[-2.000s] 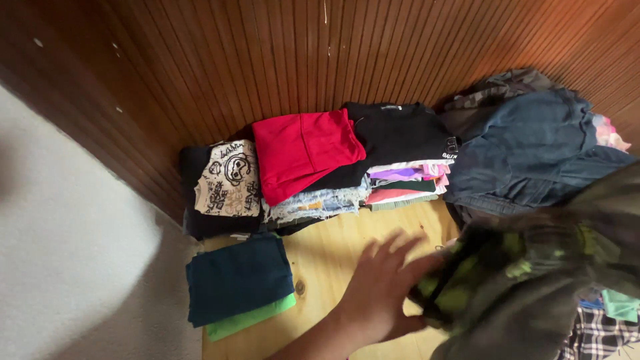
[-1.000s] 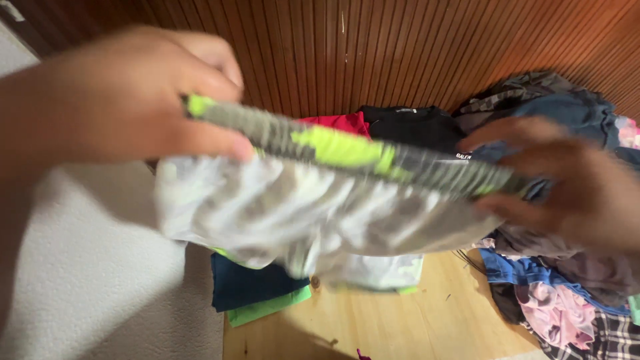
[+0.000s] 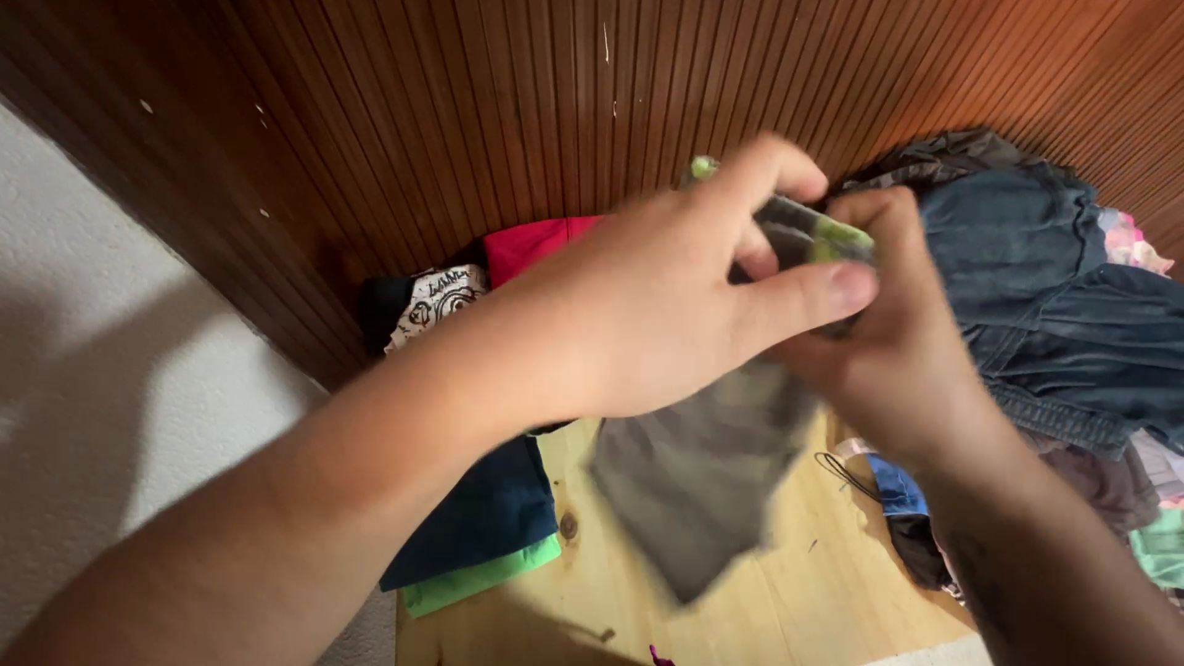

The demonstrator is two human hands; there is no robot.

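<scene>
A grey-green camouflage garment with lime patches hangs over the wooden surface, its waistband bunched between both hands. My left hand grips the band from the left, thumb pointing right. Close against it, my right hand holds the other side of the band. Below my left forearm lie a folded dark blue cloth and a folded bright green one. Behind my left arm, a red folded garment and a white printed one are partly hidden.
A large dark blue garment tops a loose clothes heap at the right, with blue, pink and mint pieces below. Ribbed wood panelling rises behind the light wooden surface. A white textured wall stands at the left.
The garment was stretched wide between both hands with its pale inside showing; now the hands are together and its darker camouflage side shows, hanging narrower.
</scene>
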